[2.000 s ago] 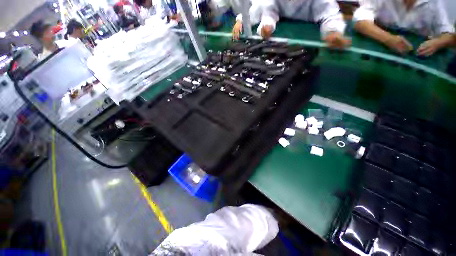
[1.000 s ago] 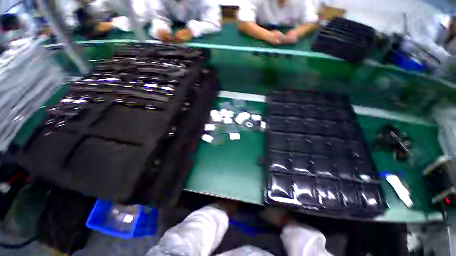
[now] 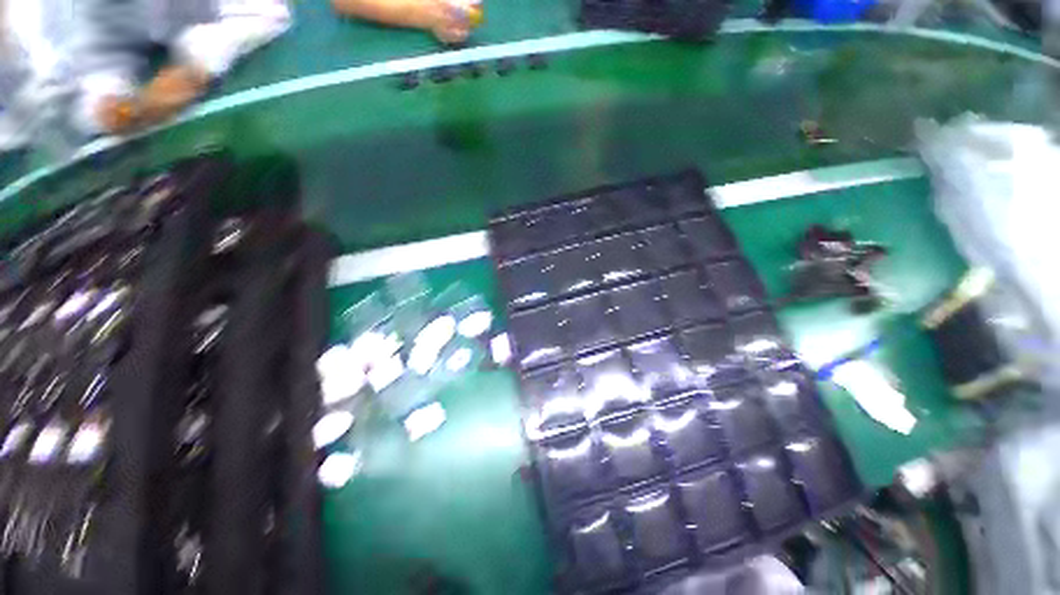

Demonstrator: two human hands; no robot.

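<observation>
The glossy black blister tray (image 3: 651, 407) lies in the centre, its gridded pockets catching the light. White pads (image 3: 425, 421) lie scattered on the green mat to its left, with clear squares (image 3: 401, 296) behind them. Black foam trays (image 3: 238, 407) at the left hold rows of clipped units with shiny metal parts, blurred. A white shape (image 3: 750, 578), a sleeve or glove of my right arm, is cut off by the bottom edge at the tray's near side. No fingers of my right hand can be made out. My left hand is not in view.
Dark binder clips (image 3: 835, 267) lie right of the blister tray, with a white slip (image 3: 874, 395) and blue stick (image 3: 854, 358) nearer. A black box with yellow strips (image 3: 974, 337) and white plastic wrapping (image 3: 1011, 221) stand at far right. Across the line are people's hands.
The view has swung right and closer to the bench. The blister tray is now central, and the blue bin has left the picture. Only a white piece of the sleeves seen before shows.
</observation>
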